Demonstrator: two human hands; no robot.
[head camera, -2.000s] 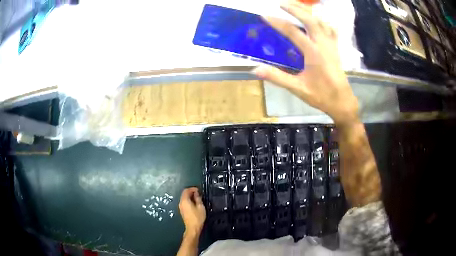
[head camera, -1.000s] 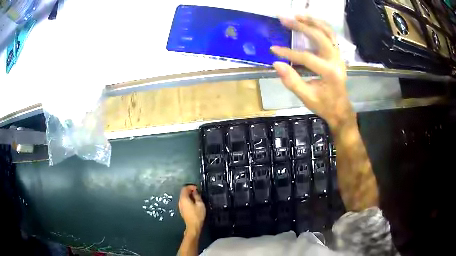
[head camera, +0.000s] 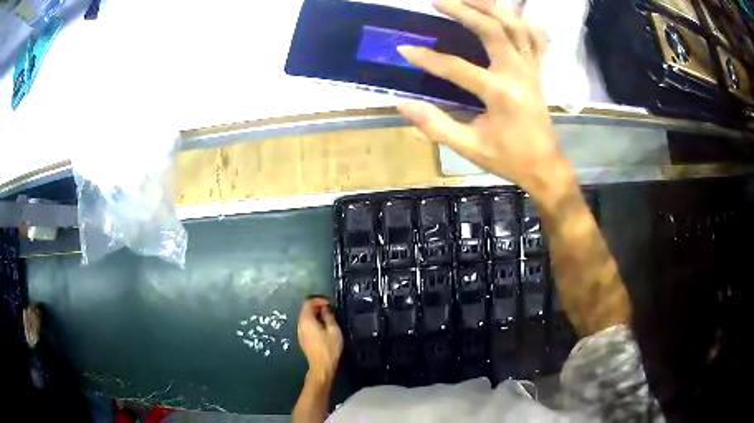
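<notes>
A smartphone (head camera: 331, 41) lies on the white shelf, its screen dark with a lit blue-purple patch. My right hand (head camera: 496, 107) is over its right part, fingers spread, one fingertip at the lit patch. My left hand (head camera: 319, 330) rests at the left edge of the black tray (head camera: 338, 248), its fingers curled; something dark shows at the fingertips, too small to tell whether it is held. The tray's pockets hold black phone housings (head camera: 401, 310). Small pale parts (head camera: 264, 332) lie scattered on the green surface left of my left hand.
A clear plastic bag (head camera: 128, 219) hangs from the shelf edge at left. A second tray with tan square parts (head camera: 682, 49) is at the upper right. Another person's hand (head camera: 33, 325) shows at the far left. Wooden and grey panels (head camera: 306, 165) run below the shelf.
The phone's screen has gone from full blue to dark with a small lit patch. My right hand has moved left over it. Another person's hand has appeared at the far left.
</notes>
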